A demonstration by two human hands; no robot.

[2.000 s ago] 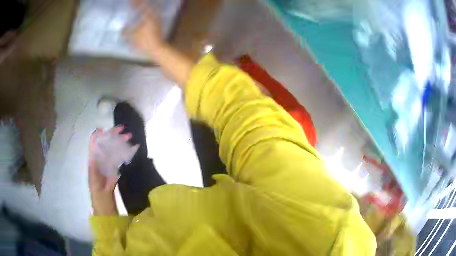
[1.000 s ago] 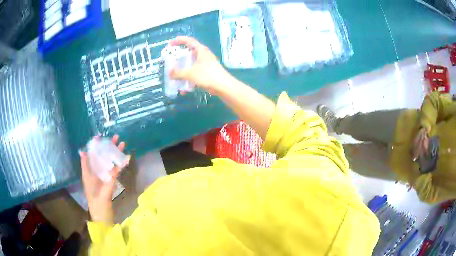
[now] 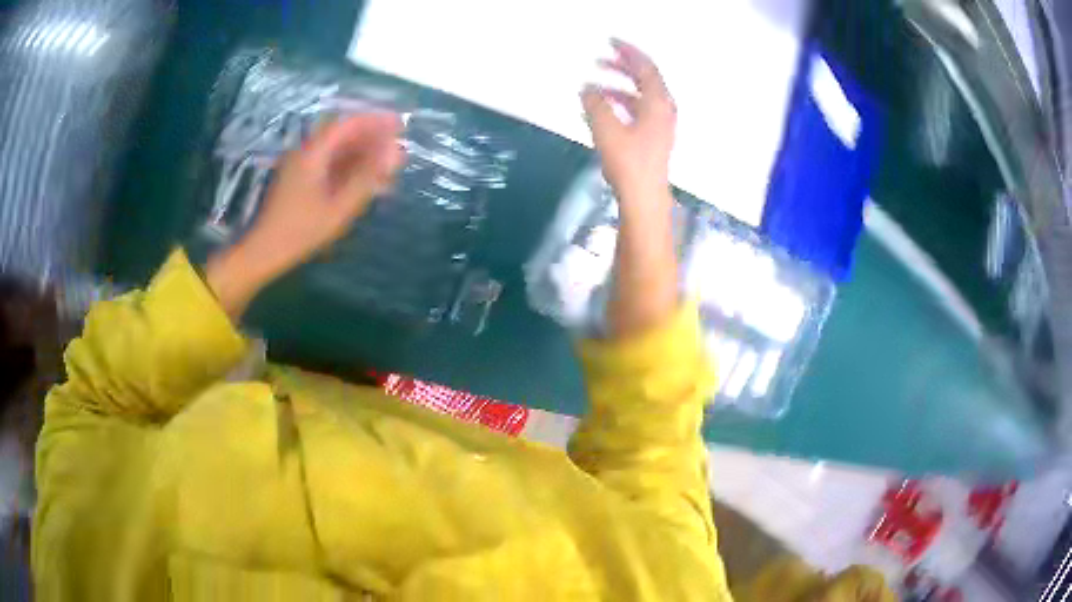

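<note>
My left hand (image 3: 335,176) is blurred, with bent fingers over the upper part of the clear grooved parts tray (image 3: 400,253). Slim silvery-white parts show in the tray's upper part; whether my fingers hold one cannot be told. My right hand (image 3: 635,124) is raised over a large bright white tray or sheet (image 3: 506,59), thumb and fingers partly spread. Against the white glare I cannot tell if a small white piece is between them. My right forearm passes over a small clear box (image 3: 574,265) with white parts.
A clear compartment tray (image 3: 758,306) with white blocks lies right of my right forearm. A blue tray (image 3: 829,176) is beyond it at the right. Stacked clear ribbed trays (image 3: 53,141) are at the left. Red objects (image 3: 905,517) show past the green bench's front edge.
The view has turned. My left hand has moved onto the parts tray, and its translucent pieces are no longer seen. My right hand has left that tray for the white one; its clear item is gone.
</note>
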